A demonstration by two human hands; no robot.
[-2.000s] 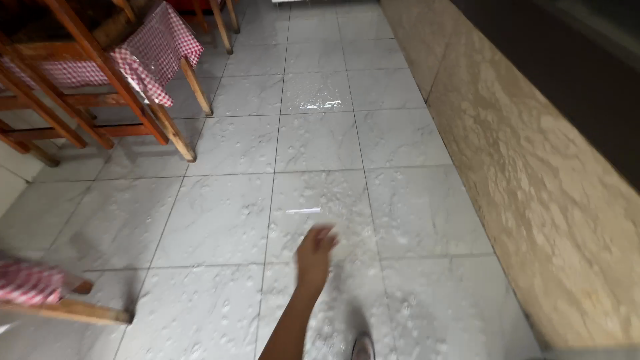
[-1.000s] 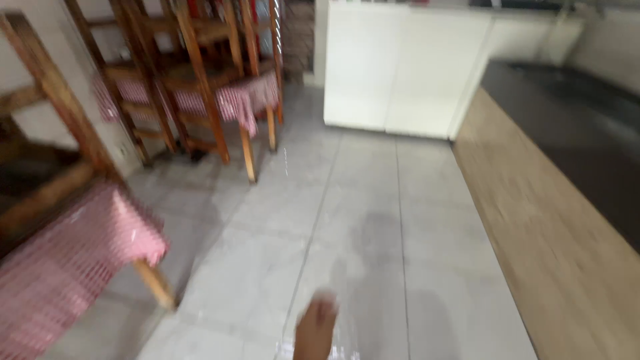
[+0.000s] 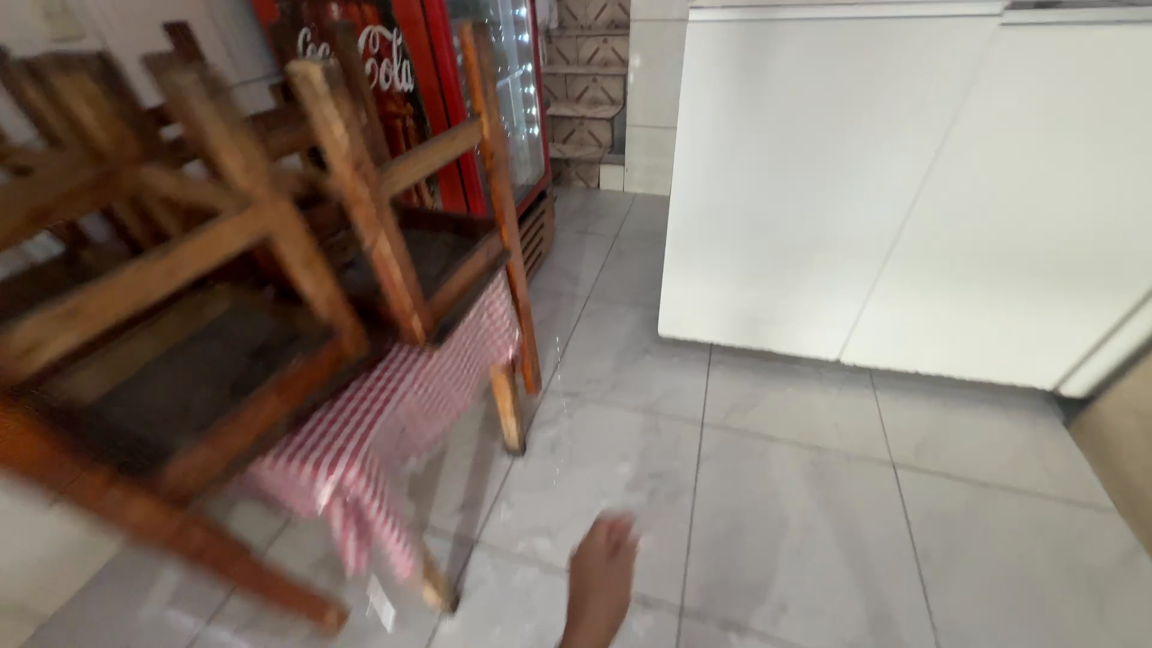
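Observation:
Blurred by motion, my left hand (image 3: 605, 562) reaches up from the bottom edge, over the grey tiled floor (image 3: 783, 504). Its fingers look loosely curled, and nothing can be seen in them, though the palm side is hidden. It touches nothing that I can make out. Left of it stands a table with a red and white checked cloth (image 3: 387, 418), and wooden chairs (image 3: 261, 202) rest on top with their legs up. My right hand is out of view.
A white panelled counter (image 3: 810, 189) spans the upper right. Behind the chairs stands a red Coca-Cola drinks fridge (image 3: 441, 99) with a glass door. Tiled steps (image 3: 585, 108) rise at the back. Chair legs jut out at the lower left, and a beige wall edge (image 3: 1120, 432) borders the right.
The view has moved forward and turned left, so the fridge and steps now show clearly and the counter is nearer. My left hand remains low in view. The shoe seen earlier is out of frame.

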